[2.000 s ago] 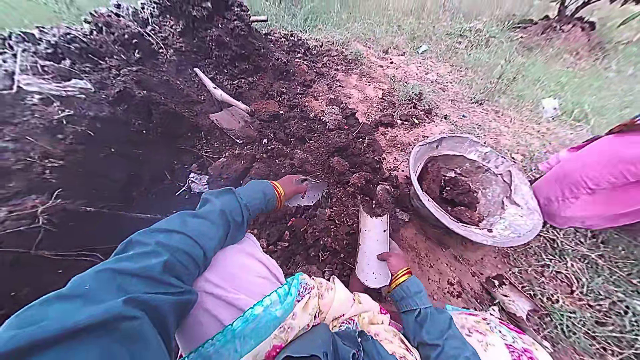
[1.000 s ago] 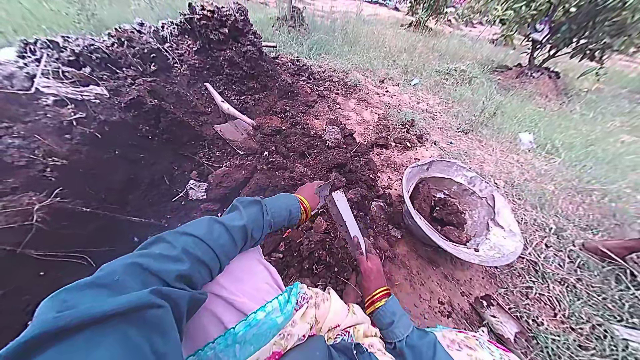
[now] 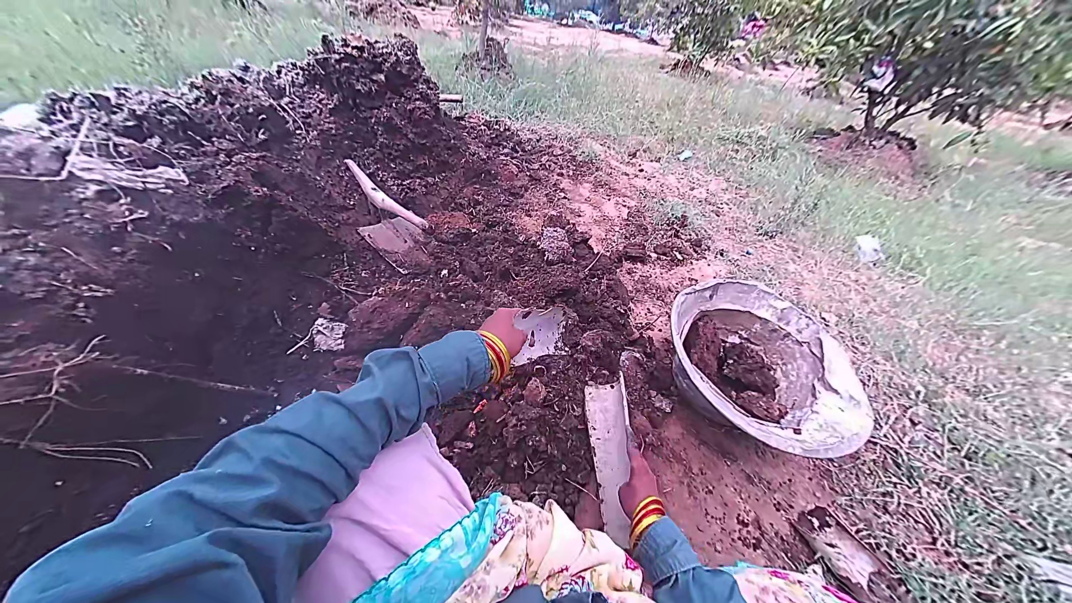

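My left hand [image 3: 506, 332] grips a flat pale metal piece [image 3: 543, 332], which lies against the dark clumpy soil or manure [image 3: 536, 427]. On the right, my right hand [image 3: 640, 486] holds a long, curved, light metal sheet [image 3: 610, 452] by its right edge, its far end resting at the clumps. A dented metal basin [image 3: 825, 423] stands to the right of my right hand, with dark clods [image 3: 745, 368] inside. Up and left of my left hand lies a hoe with a wooden handle [image 3: 381, 194] and a broad metal blade [image 3: 394, 238].
A tall dark heap [image 3: 360, 109] rises at the upper left, above a shaded hollow [image 3: 193, 335] with dry twigs. A broken pale piece [image 3: 846, 553] lies at the lower right. Grass, a small tree [image 3: 871, 92] and a white scrap [image 3: 869, 249] are farther off.
The two metal pieces were close together a second ago and are now apart, with my left hand farther left over the clumps. The person in pink at the right edge has gone from view.
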